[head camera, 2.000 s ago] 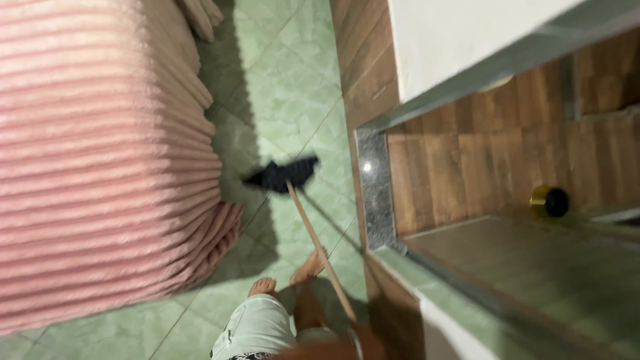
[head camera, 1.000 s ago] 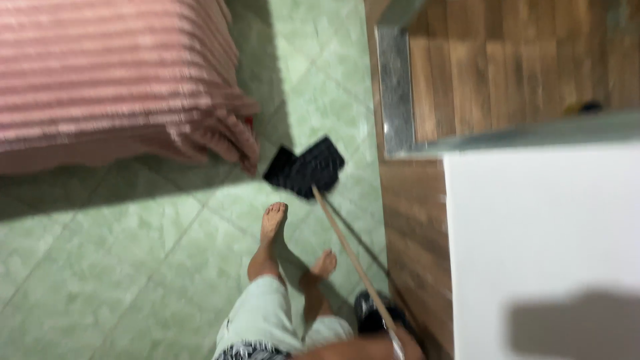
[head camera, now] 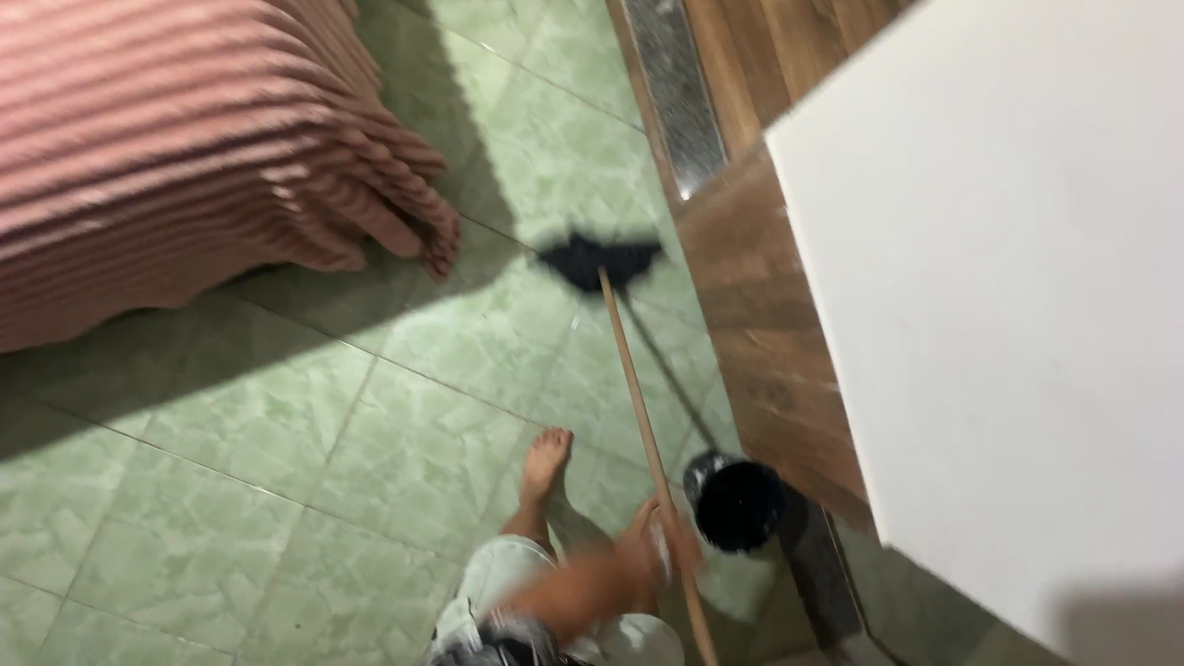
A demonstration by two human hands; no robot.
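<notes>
My left hand (head camera: 675, 546) reaches across from the left and is closed around a long wooden handle (head camera: 638, 398), blurred by motion. At the handle's far end, a dark cloth mop head (head camera: 599, 262) lies on the green tiled floor (head camera: 435, 370), between the bed and the wood-look wall base. Part of the handle runs past the hand and out at the bottom edge. My right hand is out of view. A black bucket (head camera: 740, 505) stands just right of the handle, near my bare feet; its inside is too dark to read.
A bed with a ribbed pink blanket (head camera: 231, 139) fills the upper left, the blanket's corner hanging near the floor. On the right are a white wall (head camera: 980, 277), a wood-look strip (head camera: 768, 370) along its base and a grey stone threshold (head camera: 680, 92).
The dark cloth was spread wide and angular one second ago and now looks narrower. The bucket, partly hidden by the arm then, shows more fully. The view has shifted.
</notes>
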